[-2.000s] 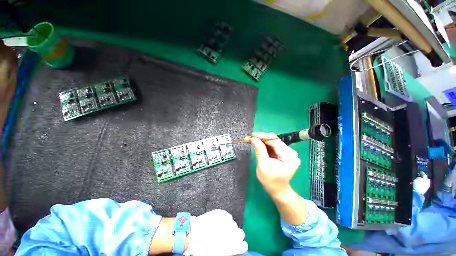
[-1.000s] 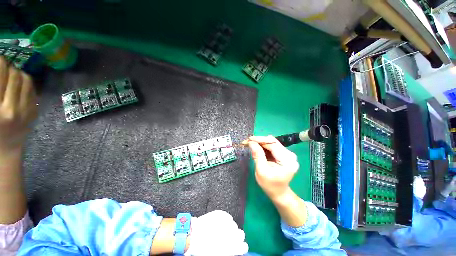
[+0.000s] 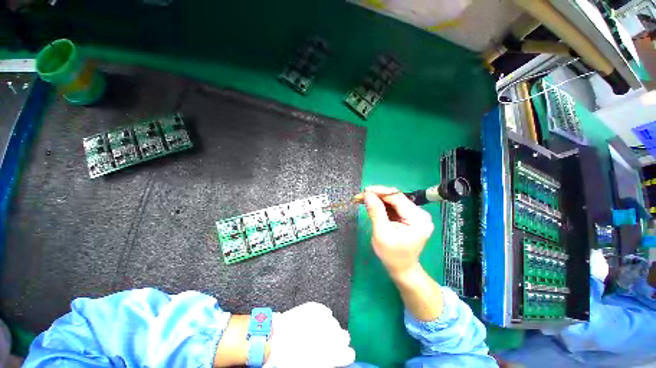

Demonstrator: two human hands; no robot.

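Note:
A green PCB panel (image 3: pixel 277 228) of several small boards lies on the black mat (image 3: pixel 194 280). My bare right hand (image 3: pixel 399 226) holds a thin orange-brown stick (image 3: pixel 347 202) between thumb and fingers, its tip at the panel's right end. My left hand (image 3: pixel 309 338) wears a white glove and rests at the mat's near edge, below the panel and apart from it. A light blue wrist strap (image 3: pixel 260 336) is on the left wrist. The left fingers are turned away or cut off, so what they do is not clear.
Another panel (image 3: pixel 138 146) lies at the mat's upper left, near a green cup (image 3: pixel 72 72). Two dark panels lie beyond the mat. A black flashlight (image 3: pixel 442 191), slotted rack (image 3: pixel 460 223) and blue-edged board rack (image 3: pixel 543 237) stand right. A blue-edged tray (image 3: pixel 13 154) is far left. A person's blue sleeve shows lower right.
The other person's hand that came in at the far left with a board is gone. The stick still points at the panel's right end, and my hands have barely moved.

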